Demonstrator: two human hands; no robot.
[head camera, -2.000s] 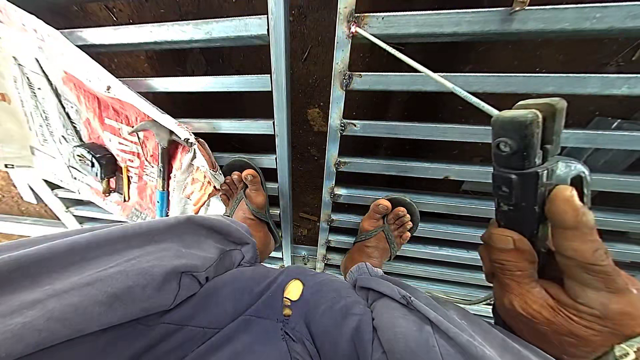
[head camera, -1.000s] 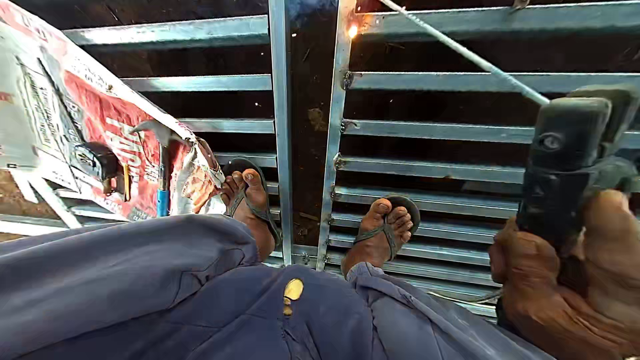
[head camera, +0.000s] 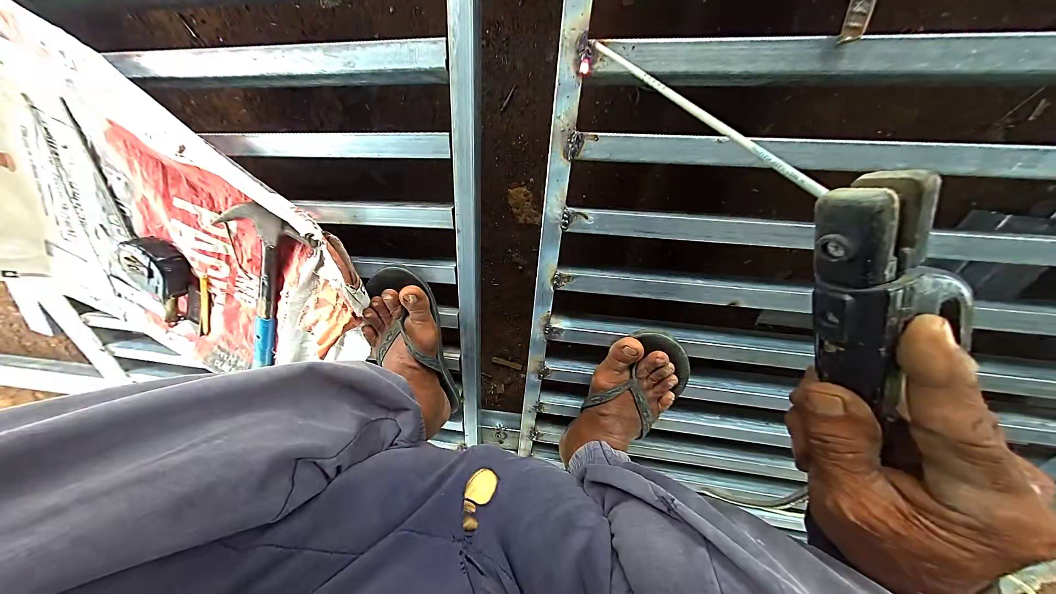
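At the right, my right hand is closed around a black welding electrode holder. A pale welding electrode runs from its jaws up and left to the upright steel bar. Beside the electrode's tip, a small spot glows pinkish red on the joint of that bar and a galvanized crossbar. Dark weld beads mark the joints lower down the same bar. My left hand is out of view.
My sandalled feet rest on the steel grating, one either side of the gap between two upright bars. At left, a printed sack carries a claw hammer and a tape measure. A cable lies low at the right.
The bright arc at the upper joint has given way to a small red glow. My right hand and the holder have moved left since one second ago.
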